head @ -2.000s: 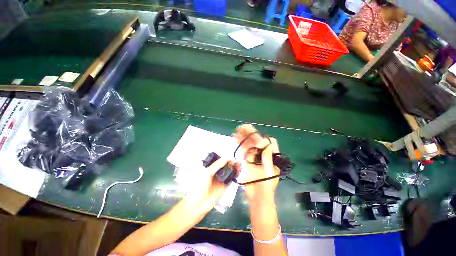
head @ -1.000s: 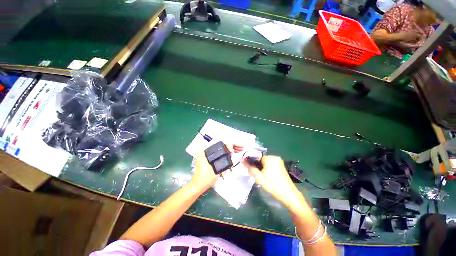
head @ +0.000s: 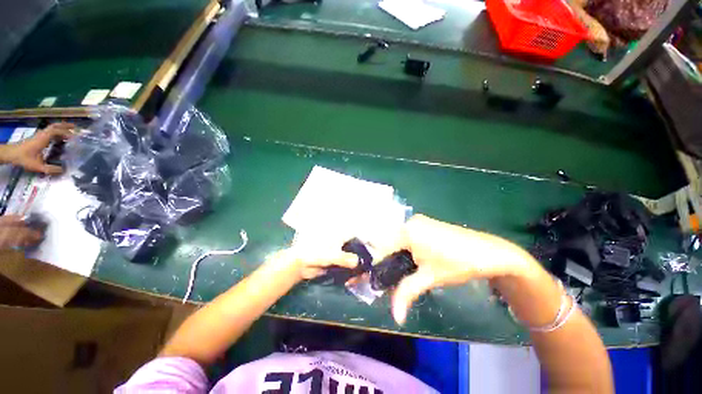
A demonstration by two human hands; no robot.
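A black power adapter (head: pixel 352 255) is in my left hand (head: pixel 308 260), over the lower part of the white sheets (head: pixel 339 204). A dark bundle, seemingly the coiled adapter cord (head: pixel 393 269), lies right beside it. My right hand (head: pixel 442 250) is at the right of this bundle and touches it, with the thumb spread towards me. Whether its hidden fingers grip the bundle cannot be told. A small shiny clear piece (head: pixel 363 291), perhaps a bag, shows under the adapter.
Bagged adapters (head: pixel 142 181) lie left, with another person's hands (head: pixel 38 150) beside them. A white cord (head: pixel 202 262) is nearer. Loose adapters (head: pixel 600 250) are heaped right. The conveyor belt (head: pixel 331 108) carries spaced adapters; a red basket (head: pixel 535 29) stands beyond. A brown carton (head: pixel 69 346) is lower left.
The adapter, held up with its face showing earlier, is now lower with the dark bundle beside it. My right thumb has spread. Another person's hands have appeared at the left.
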